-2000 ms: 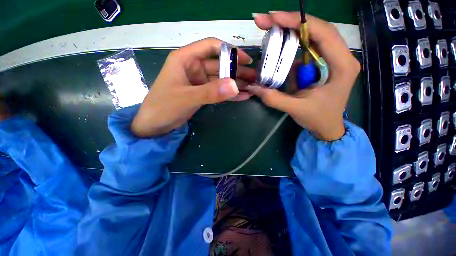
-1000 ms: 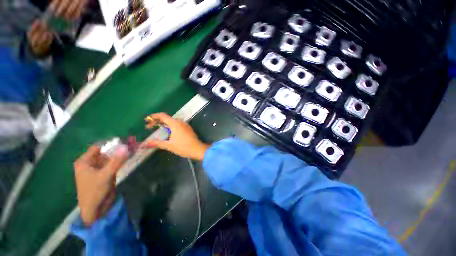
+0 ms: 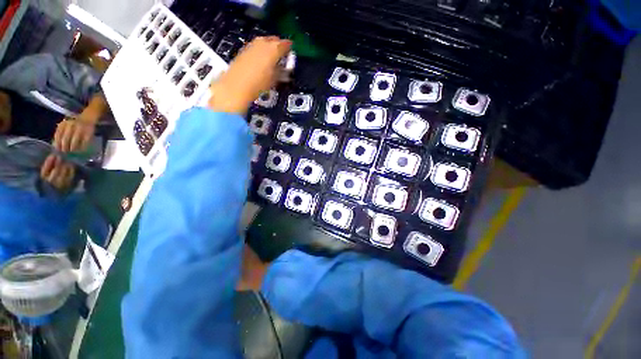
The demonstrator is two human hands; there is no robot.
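My left hand (image 3: pixel 254 69) reaches over the far left part of the black blister tray (image 3: pixel 362 235), with a small silver housing (image 3: pixel 289 63) at its fingertips, partly hidden by the fingers. The tray holds rows of silver housings with round dark centre holes. Only a bit of skin of my right hand (image 3: pixel 251 270) shows between the two blue sleeves; its fingers and anything in them are hidden behind my left sleeve. A thin grey hose (image 3: pixel 270 319) curves down from there.
A white parts tray (image 3: pixel 116 87) with dark parts in pockets stands left of my left arm. The green conveyor (image 3: pixel 116 242) and a white desk fan (image 3: pixel 35 284) are at left, with another person's hands (image 3: pixel 74 133) beyond. Black plastic (image 3: pixel 562 105) lies at the far right.
The view has swung further right and forward. My left hand has moved from over the belt edge to the tray's far left part. My right hand has become mostly hidden behind my left sleeve.
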